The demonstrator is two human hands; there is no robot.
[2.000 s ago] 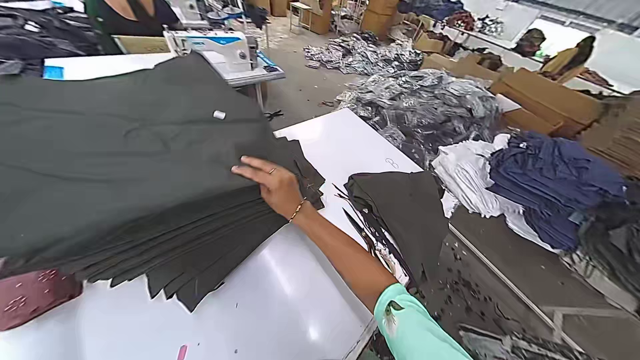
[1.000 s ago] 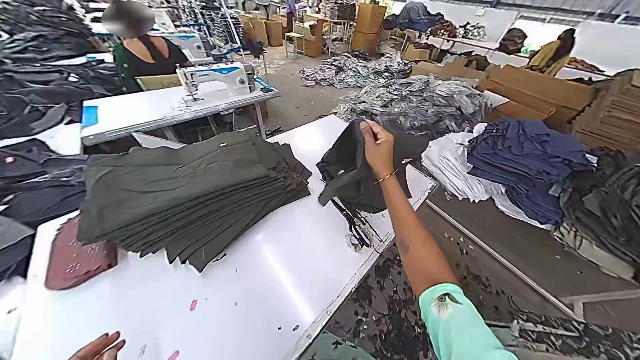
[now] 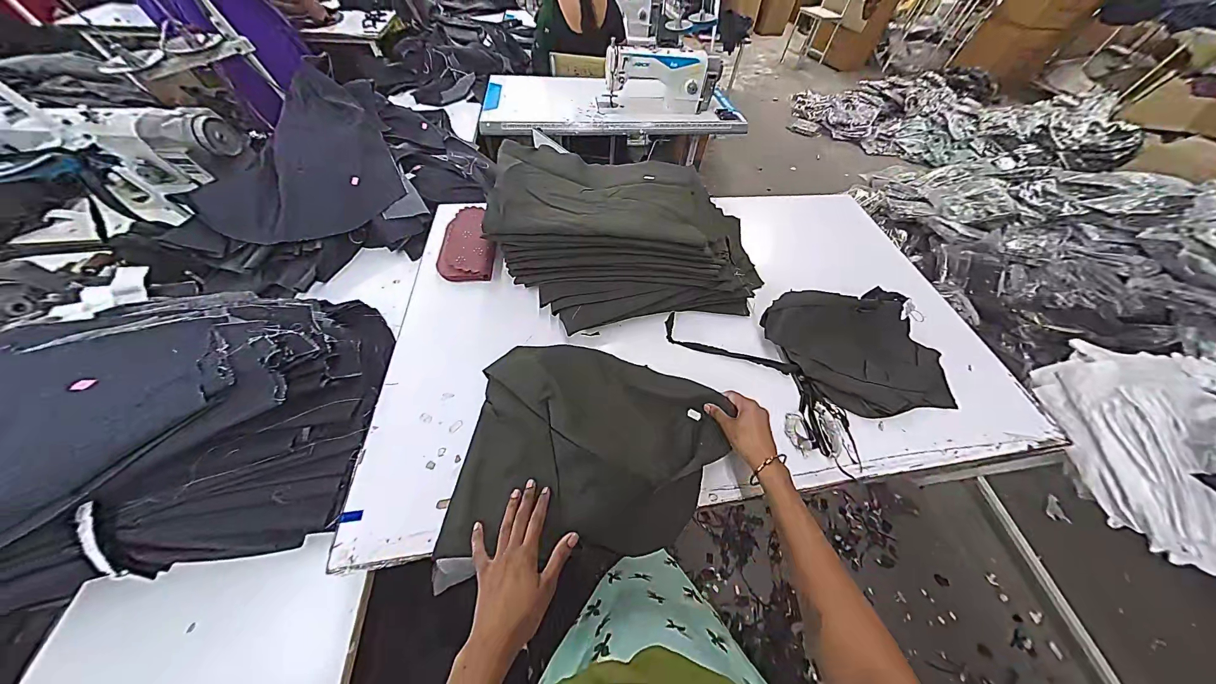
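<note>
A dark olive fabric piece [image 3: 598, 446] with a small white sticker lies over the near edge of the white table [image 3: 399, 456]. My right hand [image 3: 746, 427] pinches its right corner between thumb and fingers. My left hand [image 3: 518, 546] rests on its lower left part, palm down with the fingers spread. Behind it is a fanned stack of folded dark fabric pieces [image 3: 617, 237]. At the right lies another dark fabric piece [image 3: 855, 351], with a dark strip [image 3: 727, 353] and a tangle of dark cords [image 3: 825, 418] beside it.
A maroon case [image 3: 466, 245] stands left of the stack. Dark cut fabric [image 3: 190, 408] is heaped at the left. Beyond the table are a sewing machine [image 3: 665, 76] and a seated person [image 3: 578, 28]. White garments [image 3: 1130, 437] and plastic-wrapped bundles [image 3: 1026, 218] lie at the right.
My right hand has moved from the dark piece at the right to the fabric in front of me. My left hand has come onto that fabric. The view has swung left.
</note>
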